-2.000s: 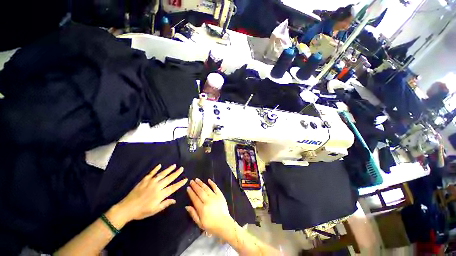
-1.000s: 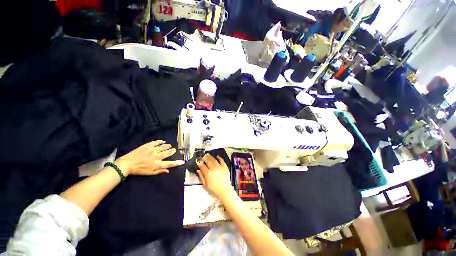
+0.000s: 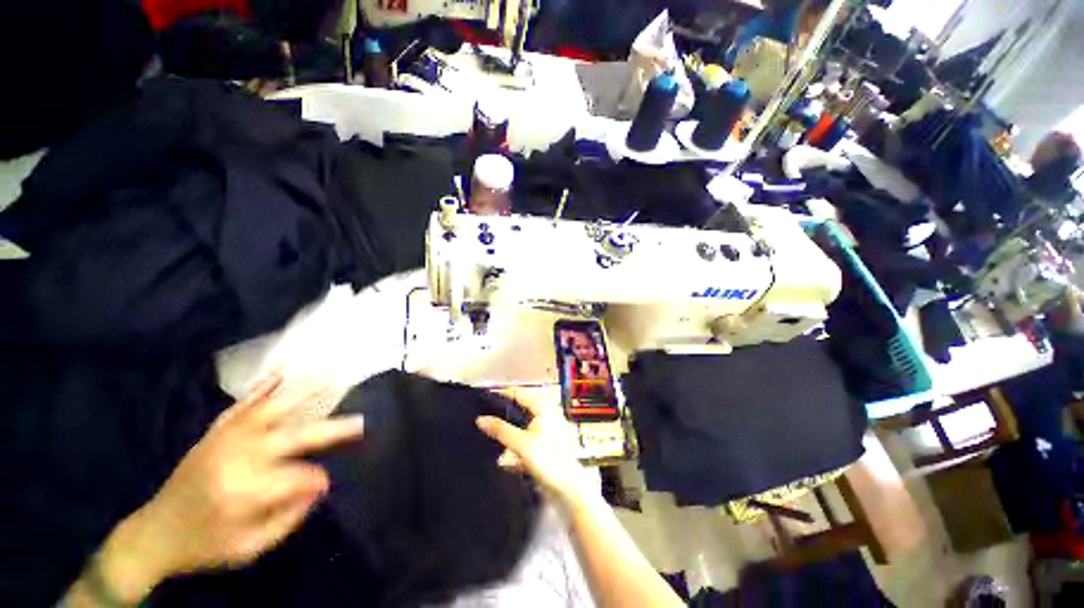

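Note:
A dark garment piece (image 3: 434,481) hangs bunched over the table's front edge, between my hands and away from the needle. My left hand (image 3: 244,481) is blurred at the lower left, fingers apart, over dark cloth, with nothing visibly held. My right hand (image 3: 535,442) pinches the garment piece's upper right edge between thumb and fingers. The white sewing machine (image 3: 618,267) stands ahead, its needle area over the bare machine bed (image 3: 511,356).
A lit smartphone (image 3: 587,371) lies on the bed. Stacked dark panels (image 3: 749,416) are to its right, with a teal basket (image 3: 897,339) beyond. A large dark garment heap (image 3: 178,238) fills the left. A thread cone (image 3: 491,181) stands behind the machine head.
The dark cloth has come out from under the needle towards me. My left hand has moved down and left off the bed's edge; my right hand has moved down from the needle and grips the cloth.

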